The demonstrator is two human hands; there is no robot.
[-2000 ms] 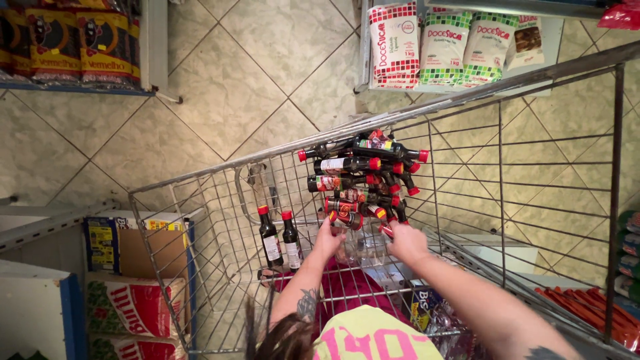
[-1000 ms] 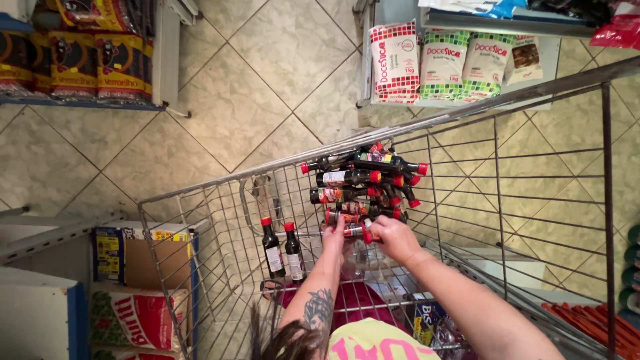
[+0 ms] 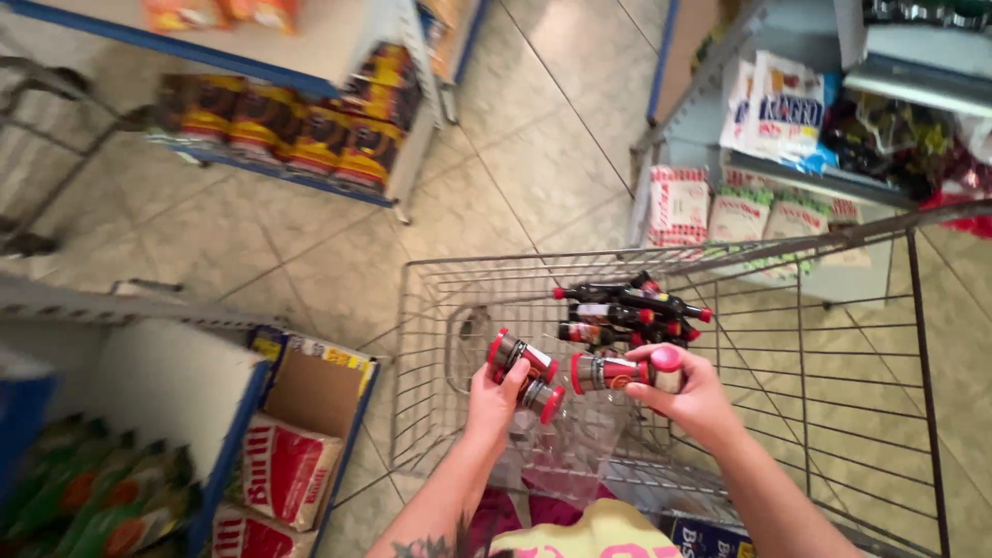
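Note:
My left hand [image 3: 494, 399] is closed around small red-capped jars [image 3: 535, 366], lying crosswise over the cart. In my right hand [image 3: 686, 395] are another red-capped jar [image 3: 612, 373] and a small container with a pinkish-red cap [image 3: 666, 360]. Just beyond my right hand, dark sauce bottles [image 3: 612, 314] with red caps lie piled in the wire shopping cart [image 3: 480, 263]. A clear plastic bag or packaging [image 3: 573, 442] shows below and between my hands. My palms and some fingers are hidden by the jars.
Shelves with coffee-like packets [image 3: 310, 139] stand at upper left. Sugar bags [image 3: 740, 213] rest on a shelf at upper right. At lower left are a cardboard carton [image 3: 318, 387] and red-and-white bags [image 3: 287, 473]. Tiled floor [image 3: 496, 186] runs between the shelves.
Both hands now hold small jars, raised from the bottle pile. The two upright dark bottles seen earlier at the cart's left are no longer seen there. The view has swung left.

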